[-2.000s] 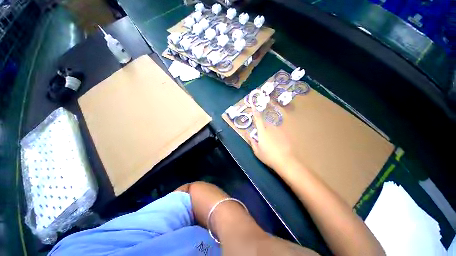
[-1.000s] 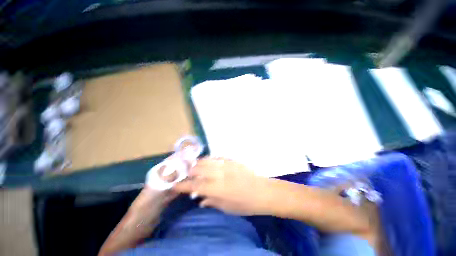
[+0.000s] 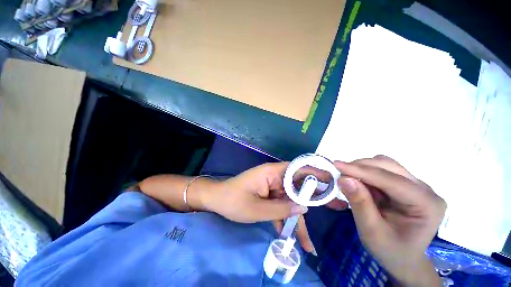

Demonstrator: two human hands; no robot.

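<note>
A white ring-and-arm assembly [image 3: 282,259] is held over my lap, its slotted round cap pointing down toward me. A white ring [image 3: 288,183] is at its upper end, between my hands. My left hand [image 3: 260,193] comes from the left and grips the assembly at the ring's left side and the arm. My right hand [image 3: 386,207] pinches the ring's right edge between thumb and forefinger. Whether the ring and the arm are one piece or two, I cannot tell. Other assemblies [image 3: 140,49] lie at the left end of the cardboard sheet [image 3: 235,50].
White paper sheets [image 3: 392,112] lie right of the cardboard on the green bench [image 3: 185,100]. Another cardboard sheet [image 3: 39,129] is at left. Stacked layers of assemblies [image 3: 61,12] stand at the upper left, with a crumpled white piece [image 3: 51,42] beside them. A blue crate [image 3: 358,263] with clear film [image 3: 465,260] is at lower right.
The view has swung right from the stacked layers to the paper and lap. My right hand has left the parts on the cardboard, and both hands now hold an assembly close to my body.
</note>
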